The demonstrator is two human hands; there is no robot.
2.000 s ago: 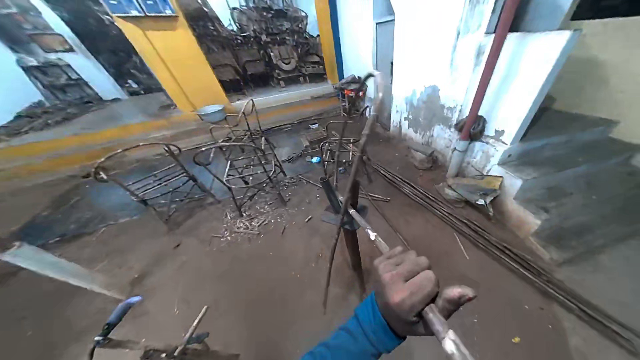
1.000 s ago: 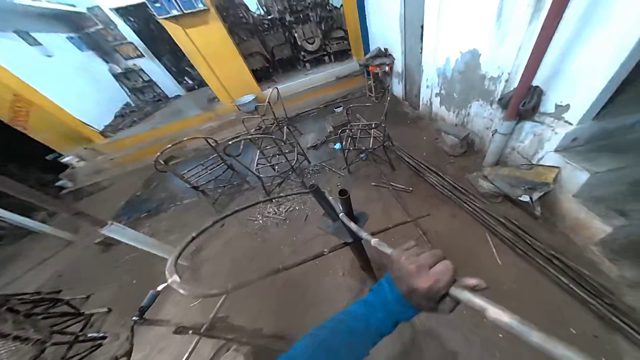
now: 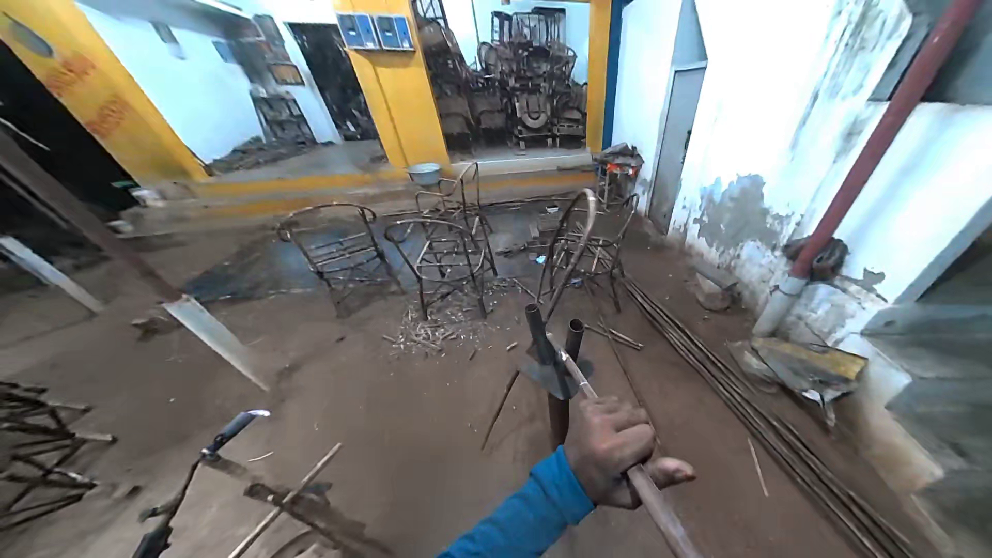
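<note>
My left hand [image 3: 612,449], in a blue sleeve, is closed around a long cane or wooden pole [image 3: 659,511] that slants down to the lower right. Just beyond the hand the pole passes between two short upright pipes [image 3: 536,329] on a post-mounted bending jig [image 3: 556,376]. Past the jig, a curved length [image 3: 587,221] rises in a narrow loop, seemingly part of the same pole, and a thin end slants down left of the post. My right hand is out of view.
Several curved-frame chairs [image 3: 329,248] stand ahead near wood scraps [image 3: 426,329]. Long poles [image 3: 721,372] lie along the right, beside a broken block [image 3: 810,364]. A torch-like tool [image 3: 232,432] is at lower left, near a stack of frames [image 3: 39,449]. A slanted post [image 3: 209,337] stands left.
The curved part of the pole swung from upright out to the left as a wide loop, and now stands narrow beyond the jig. My left hand has kept its grip.
</note>
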